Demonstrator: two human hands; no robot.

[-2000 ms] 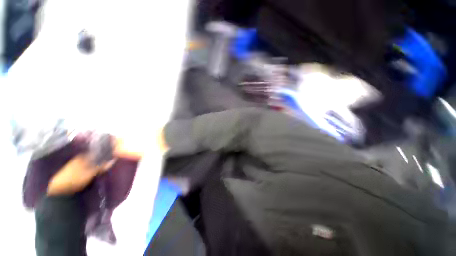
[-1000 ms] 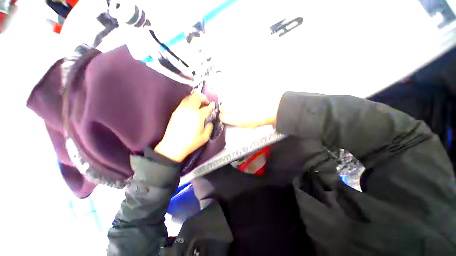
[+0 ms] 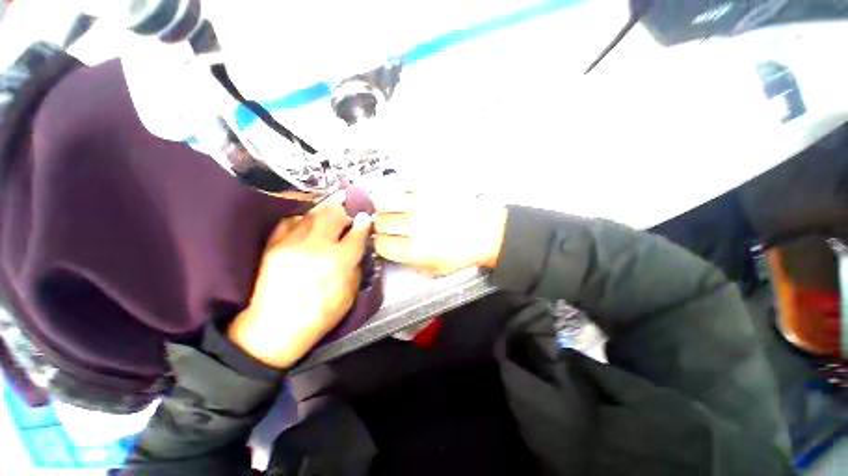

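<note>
The plum garment (image 3: 158,214) lies on the machine bed and hangs over its left side, with grey patterned trim (image 3: 102,390) along its lower edge. My left hand (image 3: 302,279) rests on the cloth with thumb and fingers pinching its edge. My right hand (image 3: 437,231) is close beside it, fingertips on the same small piece of plum cloth. The shiny metal presser foot area (image 3: 325,172) is just beyond my fingertips. The needle itself is too small and blurred to tell.
The white sewing machine head (image 3: 521,84) with a blue stripe lies beyond my hands. A dark curved guide arm (image 3: 260,116) is left of the foot. A grey marked tape (image 3: 400,311) runs along the table's front edge. A blue basket (image 3: 56,432) shows at lower left.
The view has swung back to the machine and moved closer. The garment shows larger at left. Both hands remain at the cloth edge near the foot, the right fingers now more visible.
</note>
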